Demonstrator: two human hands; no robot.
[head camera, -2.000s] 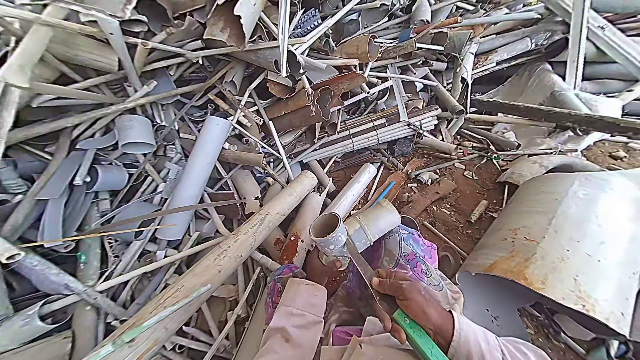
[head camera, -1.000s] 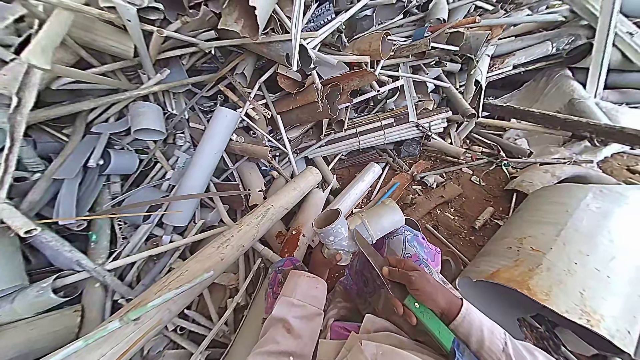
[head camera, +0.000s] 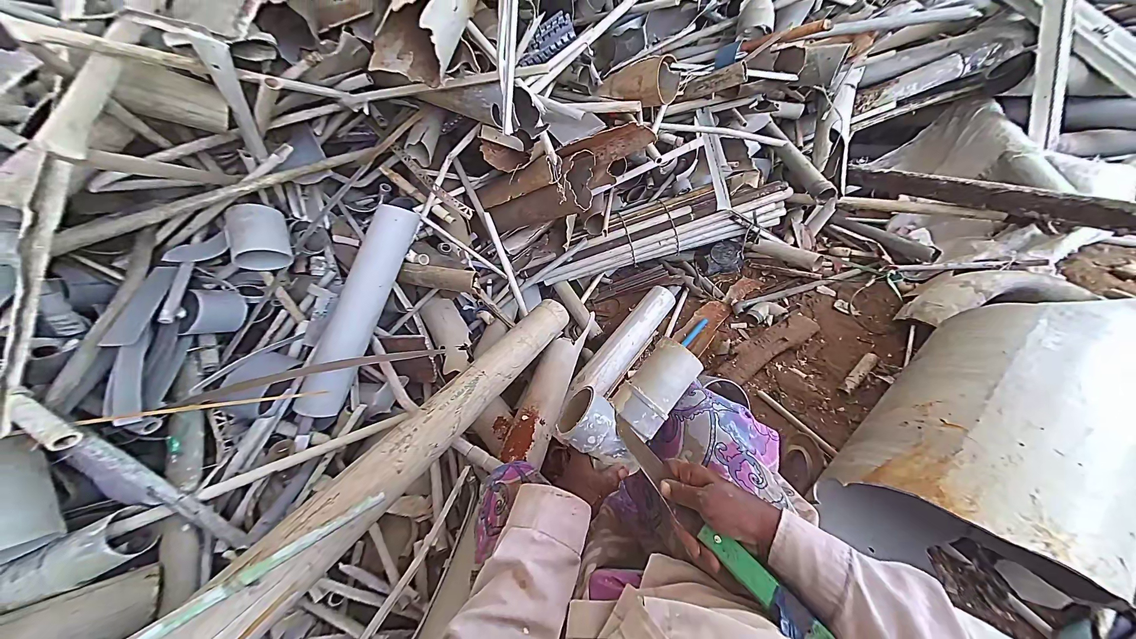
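Note:
My left hand (head camera: 584, 475) is closed on the underside of a whitish plastic pipe fitting (head camera: 593, 424), whose round mouth faces up and left. A wider ring of the same piece or a second one, a cream pipe collar (head camera: 658, 387), lies against it. In my right hand (head camera: 723, 508) is a large knife with a flat metal blade (head camera: 646, 457) and a green handle (head camera: 741, 564). The blade's tip is close to the fitting; whether it touches cannot be told. Patterned purple cloth (head camera: 719, 430) lies under and around the hands.
Scrap plastic pipes are heaped ahead and to the left. A long beige pipe (head camera: 426, 444) slants beside my left arm, with a grey pipe (head camera: 359, 311) beyond it. A large curved, stained sheet (head camera: 1003, 435) stands at right. Reddish soil (head camera: 825, 364) shows ahead, near bundled thin pipes (head camera: 674, 235).
The fitting has tilted, and its mouth faces more to the left than two seconds ago. Both hands keep their holds.

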